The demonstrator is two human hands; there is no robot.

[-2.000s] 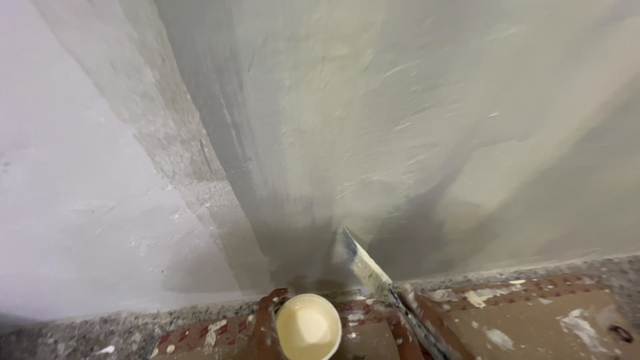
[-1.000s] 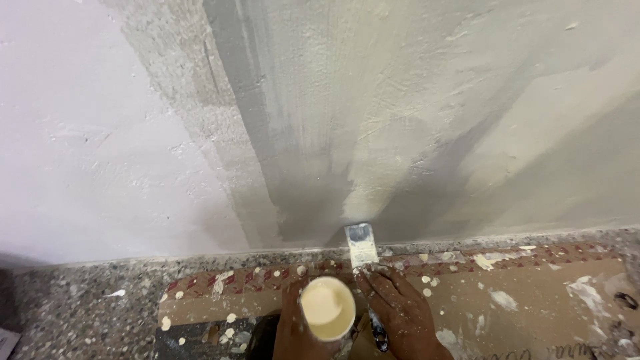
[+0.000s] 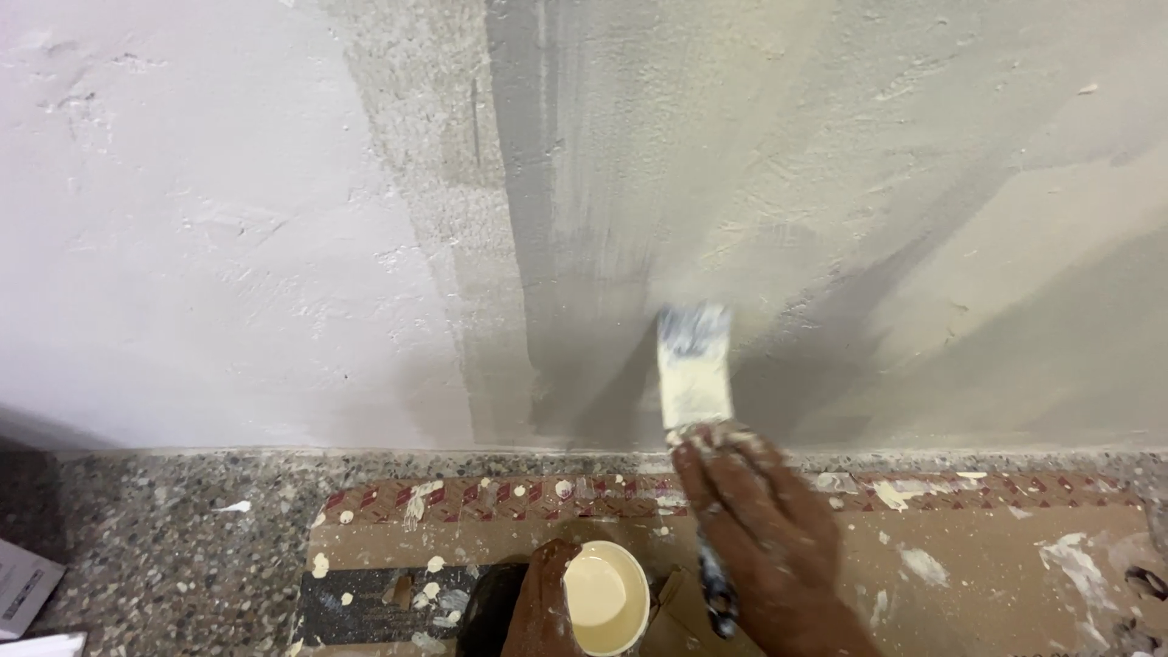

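Observation:
My left hand (image 3: 545, 598) is closed around a white cup (image 3: 644, 598) of cream-coloured paint, low in the view. To its right, my right hand (image 3: 762, 520) grips a flat paintbrush (image 3: 695, 379) whose dark handle end shows below the palm. The brush's wide head is coated in cream paint, with greyish bristles at the tip, against or close to the lower wall (image 3: 602, 228). Grey and cream brush streaks mark the wall's right part; its left part is whitish, with a rough, bare-looking strip between.
A paint-spattered cardboard sheet (image 3: 967, 566) lies on the speckled terrazzo floor (image 3: 182, 547), along the wall's foot. A white box (image 3: 23, 584) with printing stands at the far left edge. Something dark is beside my left hand.
The brush has moved up from the foot of the wall, where it was one second ago. The cup stays in my left hand.

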